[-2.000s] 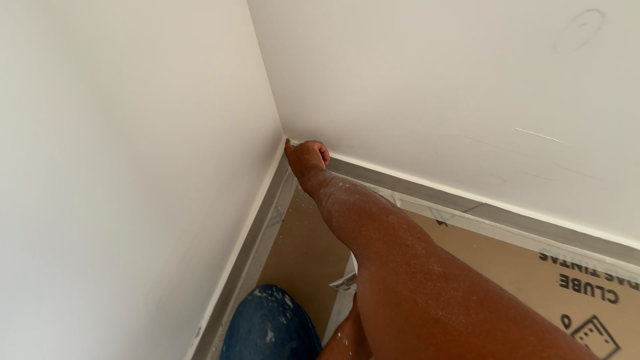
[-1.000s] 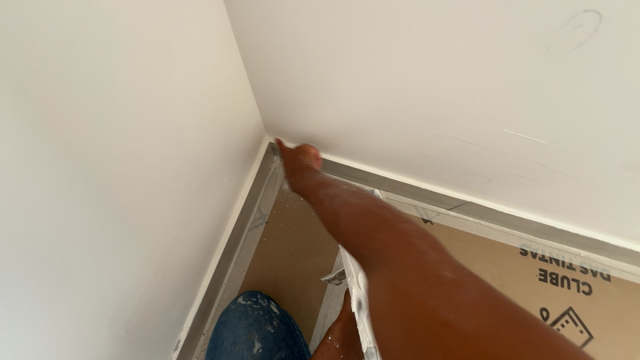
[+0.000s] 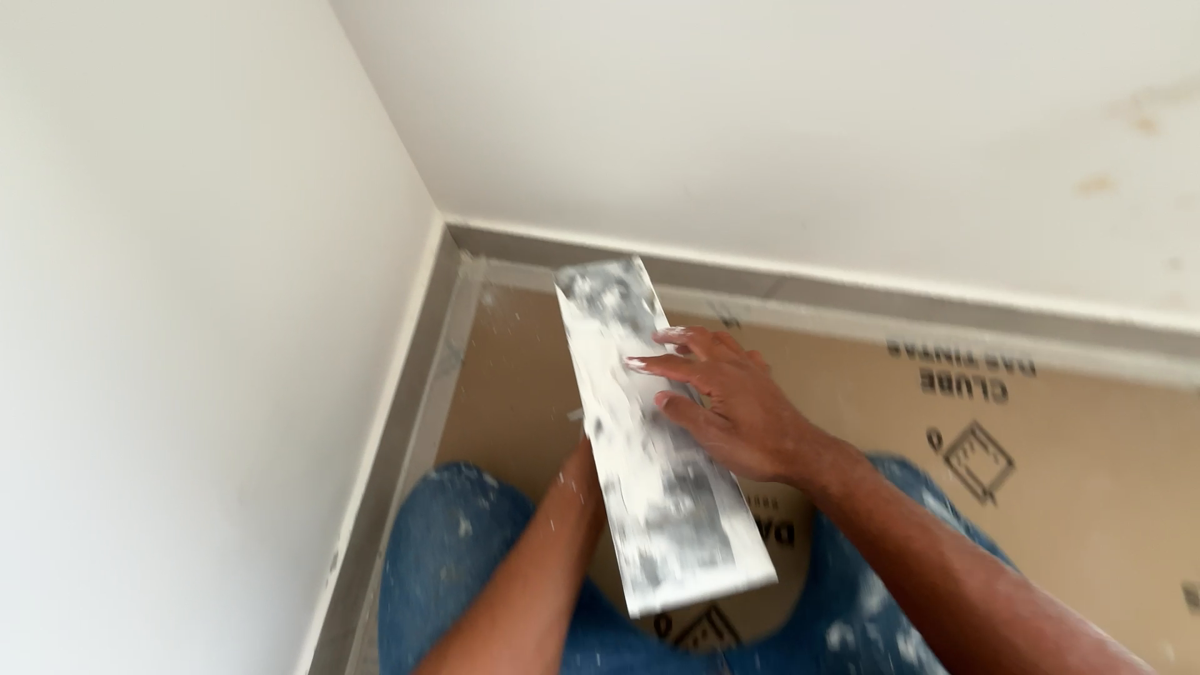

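A long metal plastering trowel (image 3: 656,441), smeared with white putty, lies face up across the middle of the view. My left hand (image 3: 591,450) is beneath it and mostly hidden; the trowel rests above that wrist, and its handle does not show. My right hand (image 3: 717,389) is over the trowel's right edge, fingers spread, with white putty on the fingertips near the blade's face. Nothing is gripped in my right hand.
Two white walls meet at a corner (image 3: 441,211) above a grey baseboard (image 3: 806,291). Printed brown cardboard (image 3: 844,375) covers the floor, with tape along its edges. My knees in paint-spotted jeans (image 3: 459,525) are close on both sides. Stains mark the wall at right.
My right hand has left the wall corner and come back to the trowel. The putty-covered trowel is now in full view, where before only a small part showed under my arm.
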